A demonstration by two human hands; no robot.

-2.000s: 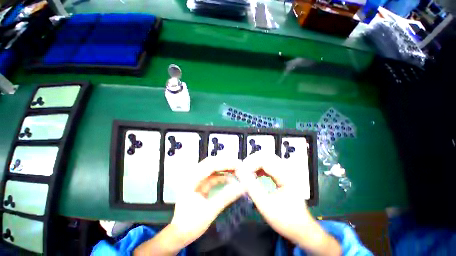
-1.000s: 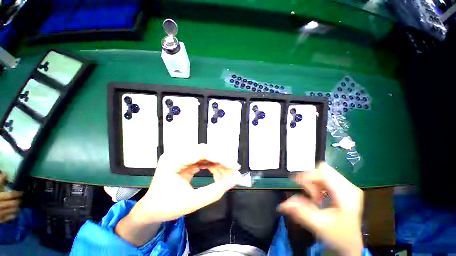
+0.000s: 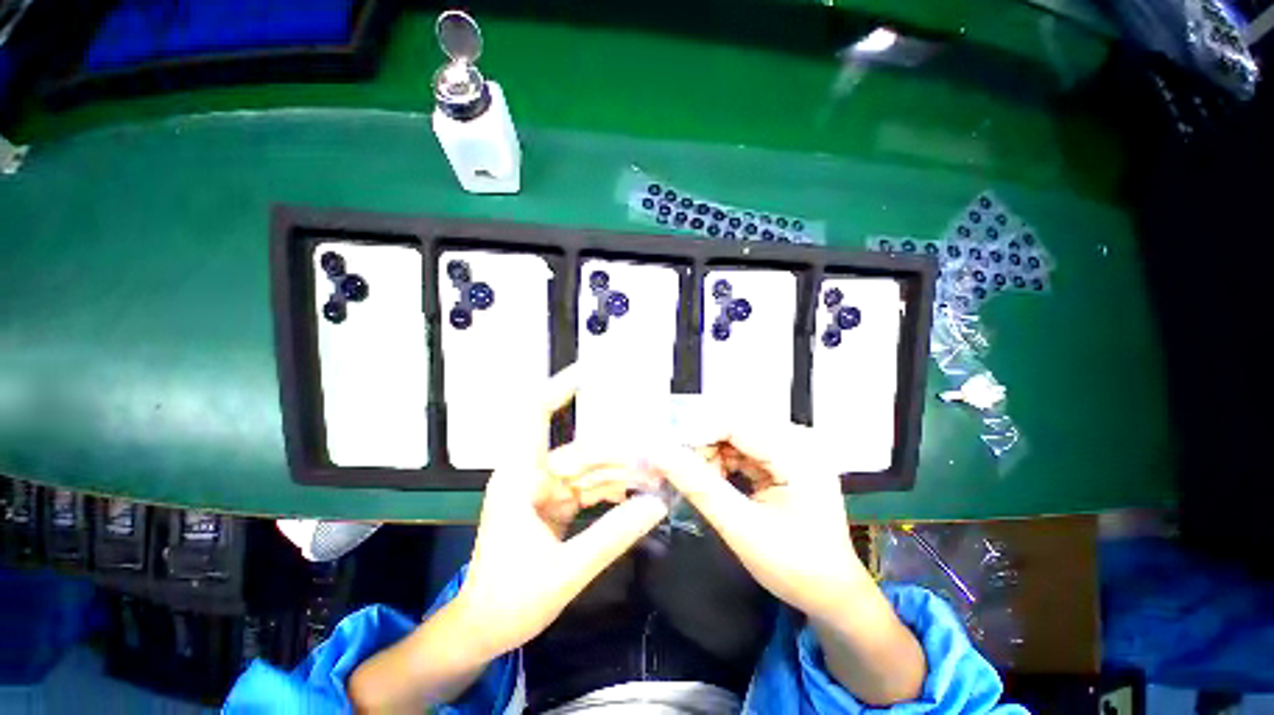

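A black foam tray (image 3: 289, 349) holds phone back covers side by side, each with a black camera cluster at its upper left. My left hand (image 3: 559, 524) and my right hand (image 3: 775, 524) meet over the tray's front edge, in front of the middle covers. Their fingertips pinch a small piece of clear film (image 3: 685, 514). Glare and the fingers hide most of it, and I cannot tell if a ring is on it. The hands cover the lower parts of the third and fourth covers.
A white bottle (image 3: 481, 147) with its lid open stands behind the tray. Carrier strips with dark rings (image 3: 720, 221) lie behind it and more (image 3: 995, 252) at right, beside crumpled film (image 3: 964, 356). A blue-lined tray (image 3: 210, 31) is far left. Black trays (image 3: 119, 538) and a brown box (image 3: 1058, 594) are below the bench edge.
My right hand has come back left from the right and meets my left hand at the film. The view has shifted; the left tray and another person's hand at the left edge are out of view.
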